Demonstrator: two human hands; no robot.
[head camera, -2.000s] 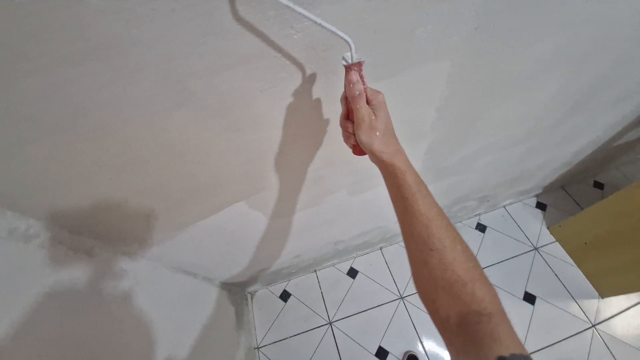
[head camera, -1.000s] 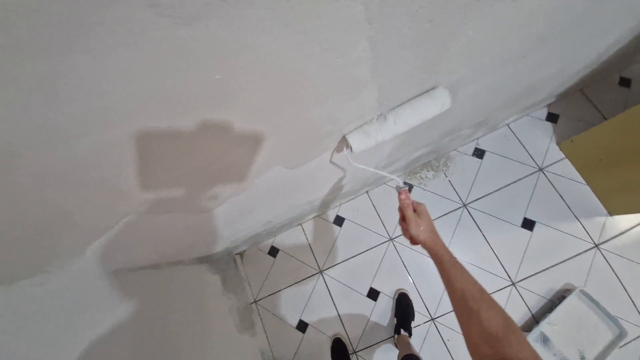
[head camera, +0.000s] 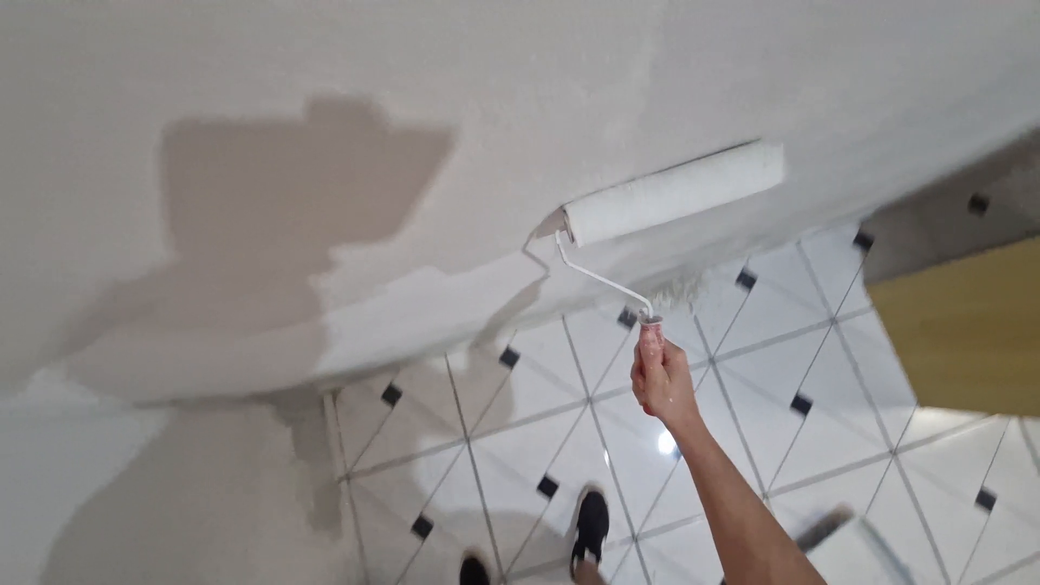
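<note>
My right hand (head camera: 666, 382) is closed around the red, paint-spotted handle of a paint roller (head camera: 674, 193). The roller's white sleeve lies against the lower part of the wall (head camera: 504, 97), tilted up toward the right, and its bent white wire frame runs down to the handle. Fresh-looking, uneven pale patches show on the wall around it. My left hand is not in view.
White floor tiles (head camera: 528, 422) with small black insets meet the wall's foot. A blurred paint tray (head camera: 861, 552) is partly in view at the bottom right. A yellow panel (head camera: 967, 325) stands at the right. My black shoes (head camera: 591, 520) are below.
The roller sleeve, out of view two seconds ago, came into view low on the wall a second ago and is still there. The view has tipped down toward the floor since the first frame.
</note>
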